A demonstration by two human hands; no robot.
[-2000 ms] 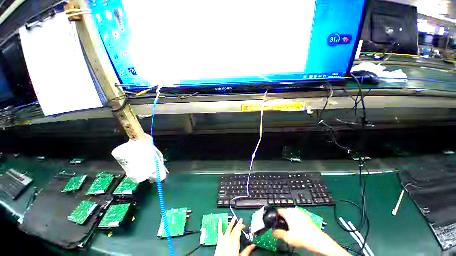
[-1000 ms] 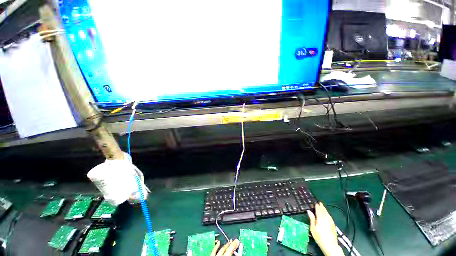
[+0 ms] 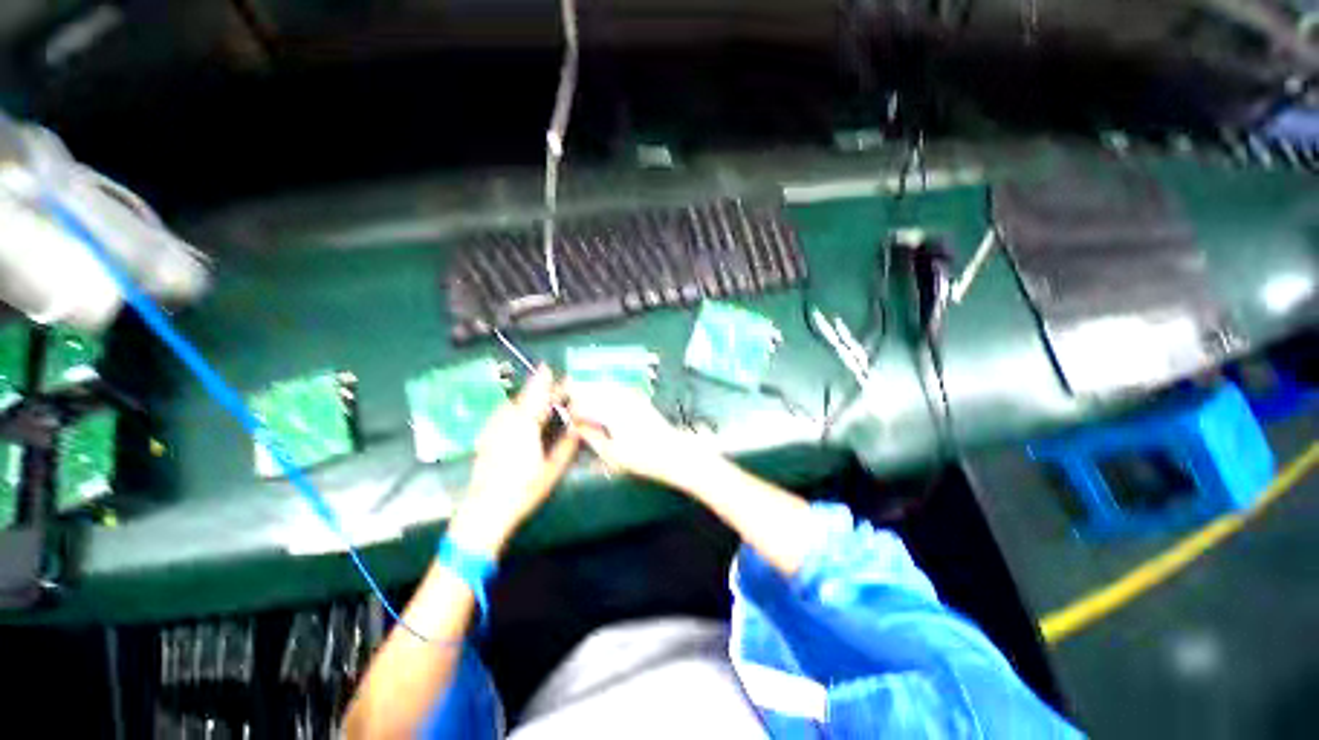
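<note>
My left hand, with a blue wrist band, and my right hand meet at the fingertips in front of the keyboard. A thin white cable runs into my left fingers. Blur hides its end and what my right fingers pinch. A green circuit board lies just behind my right hand, partly covered. Another board lies left of my hands, one farther left, and a tilted one to the right.
Keyboard lies behind the boards. Black scanner, white strips and black mat are at right. A blue stool stands beyond the bench edge. A blue coiled cord crosses at left. A slotted tray is low left.
The view has tilted down and the monitor has left it. My right hand has moved left from the rightmost board to meet my left hand. The scanner, released earlier, lies right of the keyboard.
</note>
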